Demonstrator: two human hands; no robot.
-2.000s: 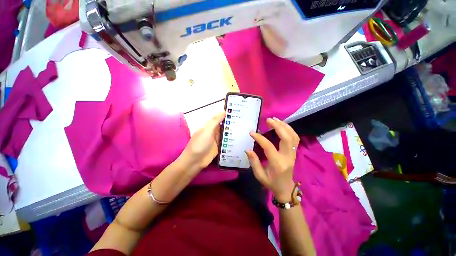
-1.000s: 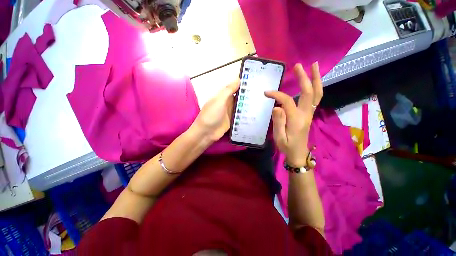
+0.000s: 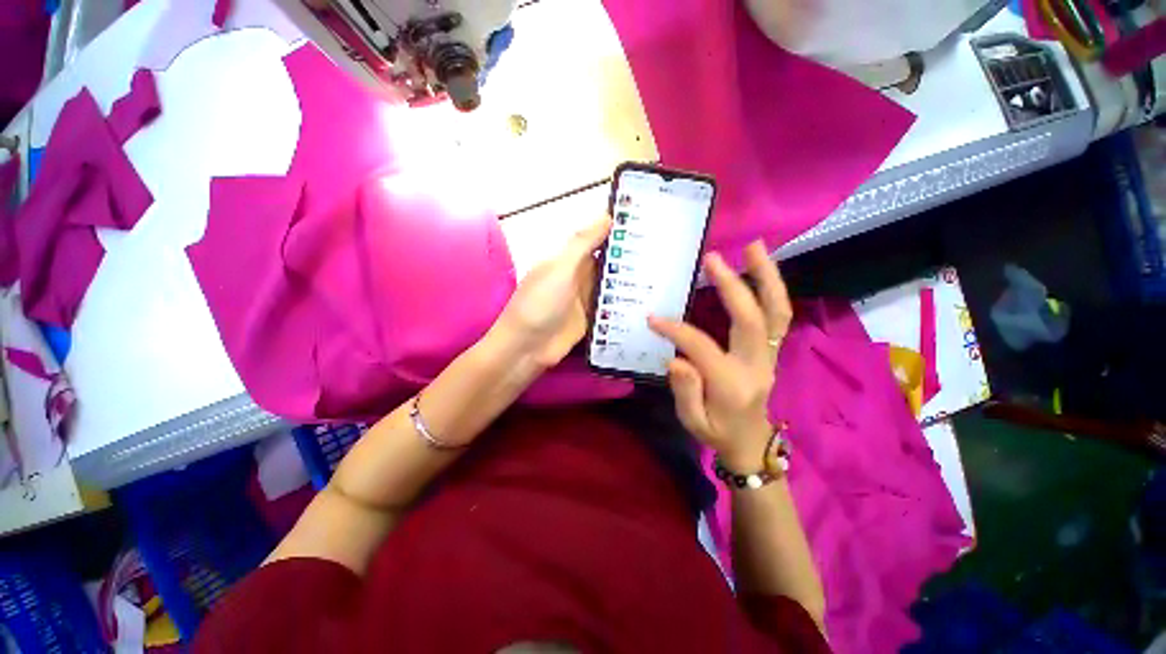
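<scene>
A black smartphone (image 3: 652, 268) with a lit white list on its screen is held upright above the table's front edge. My left hand (image 3: 552, 300) holds it from its left side. My right hand (image 3: 729, 364) is open, its index fingertip at the lower part of the screen; whether it touches is unclear. A large magenta panel (image 3: 345, 288) lies on the table left of the phone, partly under the bright lamp glow. Another magenta piece (image 3: 780, 128) lies right of the machine bed plate (image 3: 575, 96).
The sewing head (image 3: 435, 58) is at the top. Small magenta pieces (image 3: 79, 217) lie on the left of the white table (image 3: 154, 339). A magenta pile (image 3: 850, 486) lies low at right. A blue crate (image 3: 211, 511) stands below the table.
The view first shifted down, away from the machine's top. Since then, my right hand has moved lower along the phone. The list on the screen has changed.
</scene>
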